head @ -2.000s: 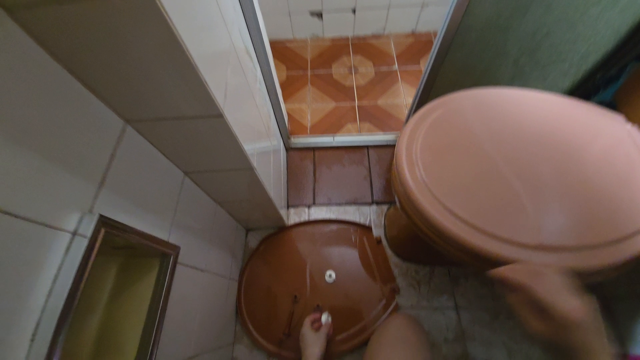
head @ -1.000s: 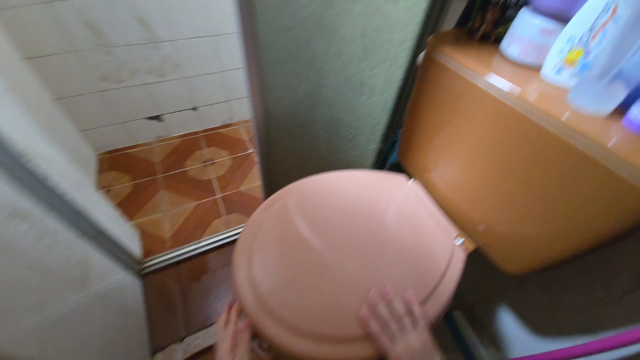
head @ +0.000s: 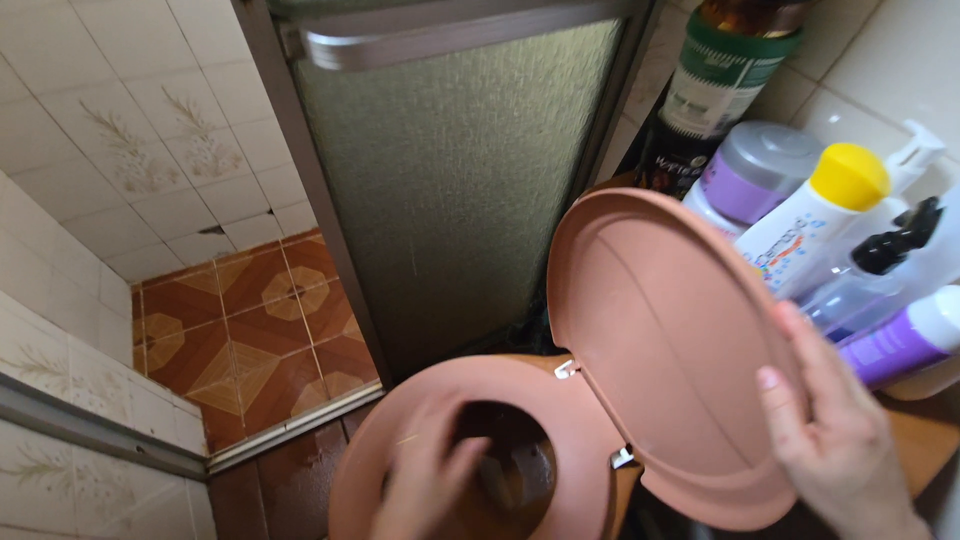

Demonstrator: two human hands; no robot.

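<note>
The pink toilet lid (head: pixel 675 337) stands raised and tilted back toward the bottles. My right hand (head: pixel 832 420) grips its right edge, thumb on the inner face. The pink toilet seat (head: pixel 577 457) lies flat on the bowl, and dark inner bowl shows through its opening. My left hand (head: pixel 431 465), blurred, is over the left part of the seat and the opening; whether it touches is unclear. Two white hinge pieces, an upper one (head: pixel 567 369) and a lower one (head: pixel 622 457), sit where lid and seat meet.
Several toiletry bottles, among them a yellow-capped white bottle (head: pixel 817 210) and a purple bottle (head: pixel 900 337), stand close behind the lid. A textured shower panel (head: pixel 457 187) borders the toilet. At left lie the shower's patterned floor tiles (head: pixel 255 322) and a metal threshold (head: pixel 300 424).
The lid was down on the toilet one second ago with both hands at its front; now it is raised in my right hand. The view has swung right from the brown cover on the floor.
</note>
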